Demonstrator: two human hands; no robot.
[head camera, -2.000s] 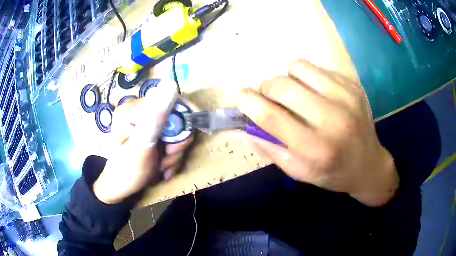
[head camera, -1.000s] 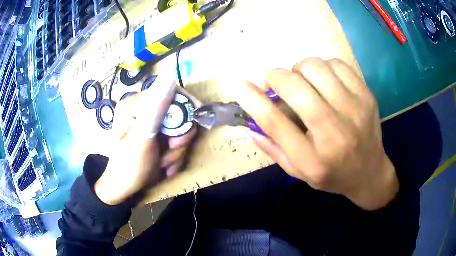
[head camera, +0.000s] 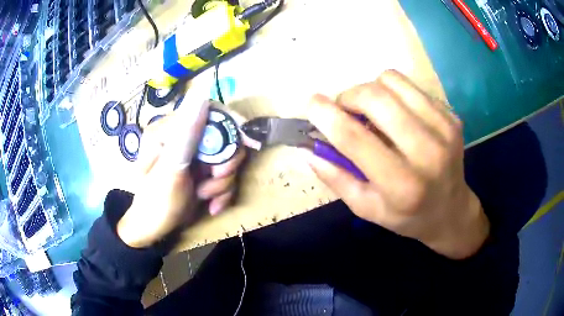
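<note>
My left hand (head camera: 176, 163) holds a round part (head camera: 216, 141) with a black rim and a silver-white centre, its face up, between thumb and fingers. My right hand (head camera: 396, 160) holds cutters (head camera: 287, 132) with purple handles. The short dark jaws point left at the right edge of the round part, by a small pale piece. Whether the jaws touch the part is hard to tell because of blur. Both hands are over the tan board (head camera: 297, 74).
A yellow tool (head camera: 207, 44) with blue tape and a cord lies behind my left hand. Dark rings (head camera: 113, 118) lie left of it. Trays of black parts (head camera: 31, 197) stand far left. A red pen-like tool (head camera: 475, 23) and ring-like parts (head camera: 529, 28) are far right.
The cutter jaws have moved slightly up and tilted at the part's edge; the purple handles are closer together than one second ago. The round part has turned a little in my left fingers.
</note>
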